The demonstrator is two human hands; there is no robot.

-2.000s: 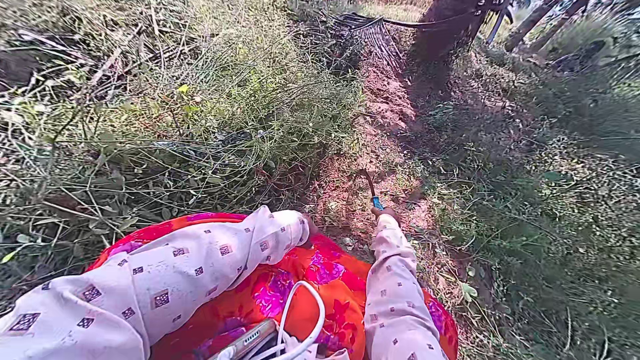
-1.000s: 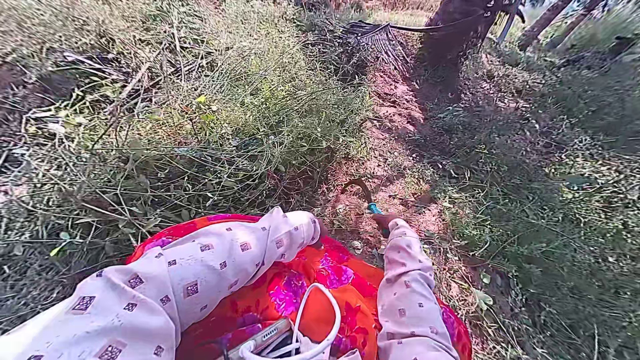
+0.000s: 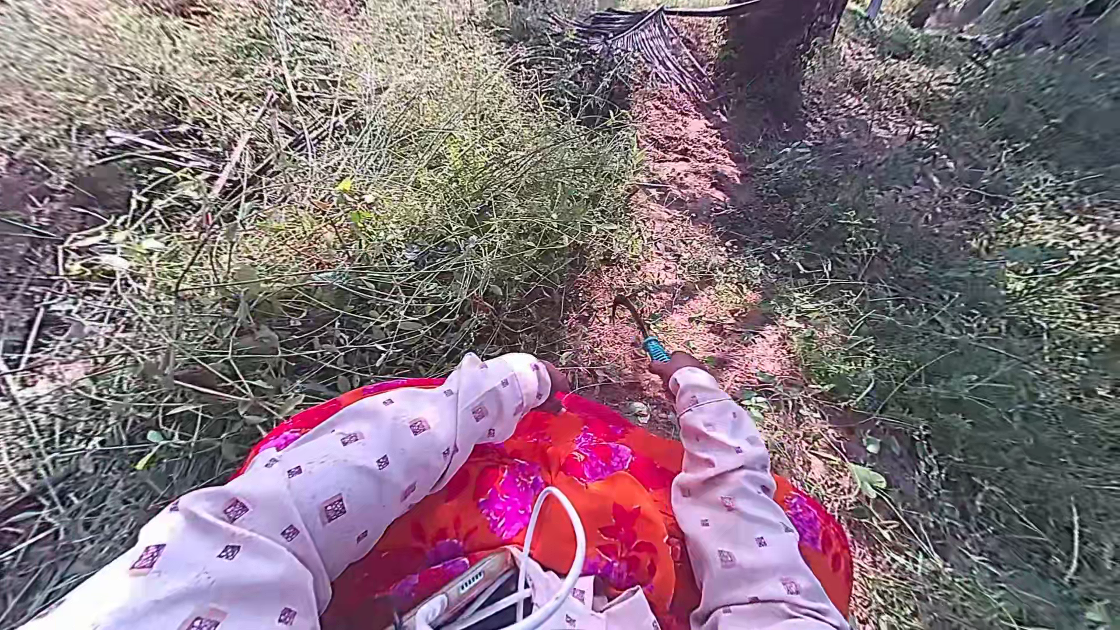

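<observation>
My right hand is shut on the turquoise handle of a sickle. The sickle's dark curved blade points forward and left over the dirt path. At the front edge of the red and orange floral cloth on my lap is my left hand. It is partly hidden by its sleeve and the cloth, and its fingers cannot be made out. A white cable and a pale device lie on my lap.
A reddish dirt path runs forward to a tree trunk and a dry palm frond. Tall grass and weeds crowd the left side. Low green plants cover the right side.
The sickle stays in my right hand throughout, its blade turned somewhat differently at each moment. My left hand remains by the front edge of the cloth.
</observation>
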